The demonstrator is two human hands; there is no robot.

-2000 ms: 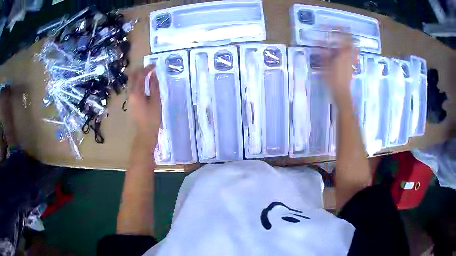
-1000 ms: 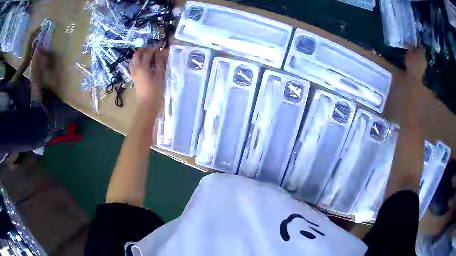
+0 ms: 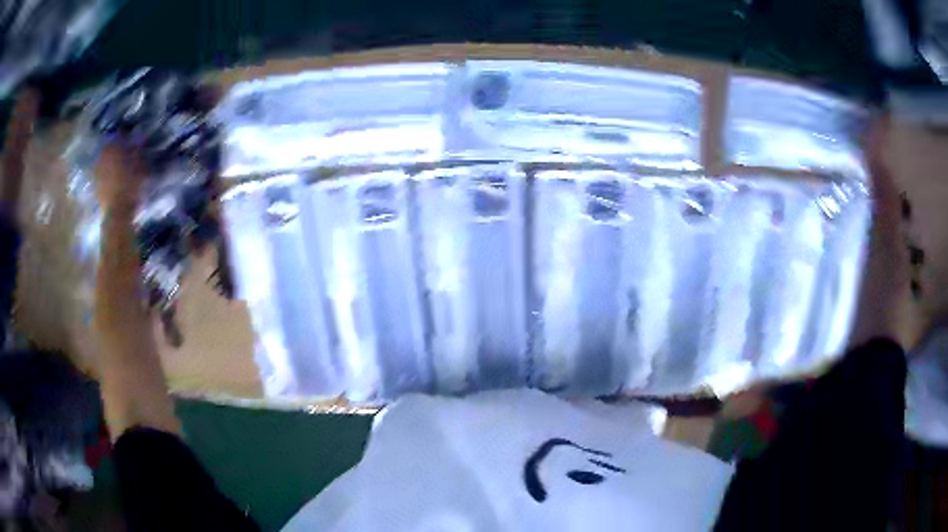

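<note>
Long whitish blister trays (image 3: 499, 301) stand side by side in a near row, each with a dark-marked recess at its far end. More trays (image 3: 593, 109) lie crosswise behind them. My left hand (image 3: 120, 166) is blurred over the mixed parts pile (image 3: 172, 223) at the left; its fingers cannot be made out. My right arm reaches up along the right end of the rows, and my right hand (image 3: 881, 135) is blurred near the far right tray (image 3: 790, 120). Whether either hand holds anything cannot be told.
The brown table (image 3: 213, 348) has a curved near edge. A dark green surface (image 3: 416, 26) runs along its far side. Dark objects show at both side edges. Green floor (image 3: 260, 447) shows below the table.
The view has turned and is more blurred. My left hand has moved left onto the pile. A third crosswise tray now shows at the right of the back row, near my right hand.
</note>
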